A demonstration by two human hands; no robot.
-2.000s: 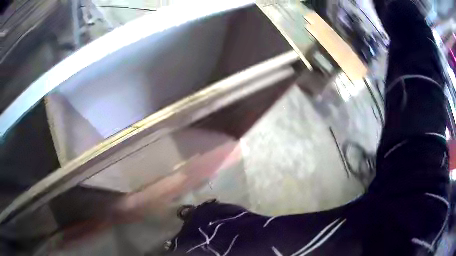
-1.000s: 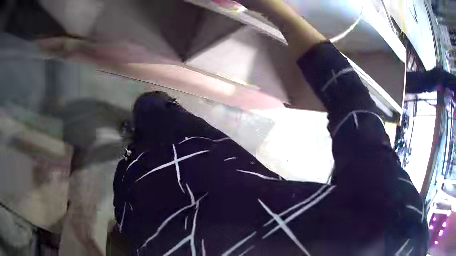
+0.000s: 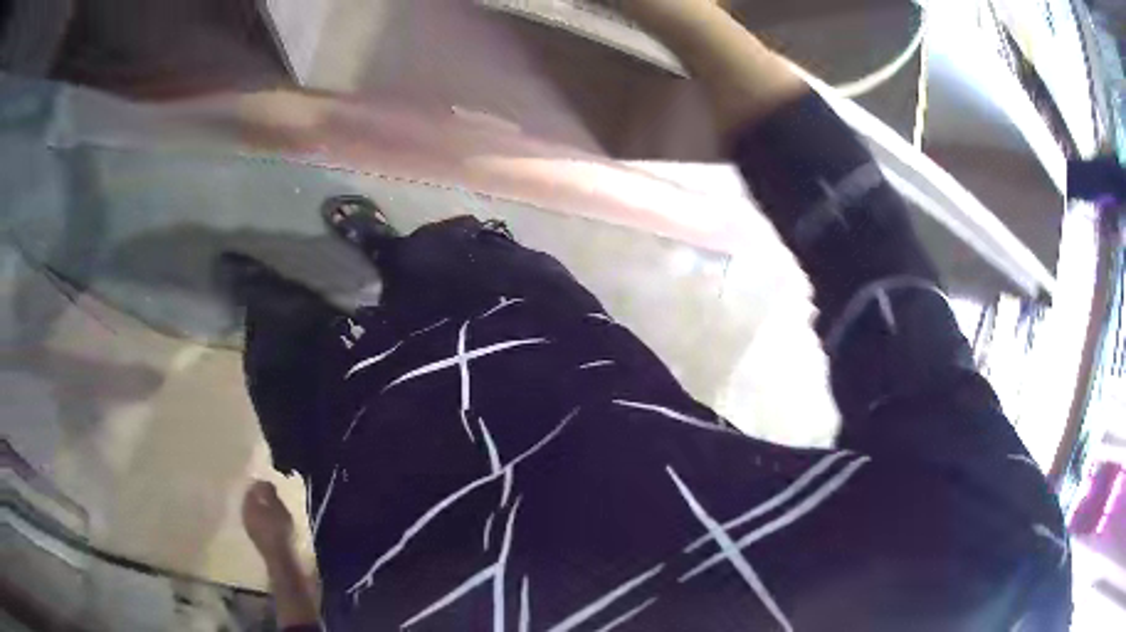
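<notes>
The cabinet carcass spans the top, with brown-grey inside faces and a pale divider edge (image 3: 957, 185) at the upper right. A long pinkish-tan panel or edge (image 3: 408, 136) runs along its near side. My right bare forearm (image 3: 729, 68) reaches over the carcass to the top edge, which cuts off the hand; whatever it may hold is hidden. A thin cream hose (image 3: 892, 72) curves beside this arm. My left hand (image 3: 274, 531) shows small and partly at the lower left, beside my dark clothing; its grip is unclear.
My dark clothing with white lines fills the lower middle. A foot in a dark sandal (image 3: 358, 220) is on the grey floor (image 3: 185, 179) near the carcass. Dark cables or hoses (image 3: 111, 553) lie at lower left. A dark sleeve-like shape (image 3: 1095, 180) shows at the right edge.
My view has swung from the carcass's far end toward its near side and my body. My left hand has come into view. The red thing near my right hand has left the picture.
</notes>
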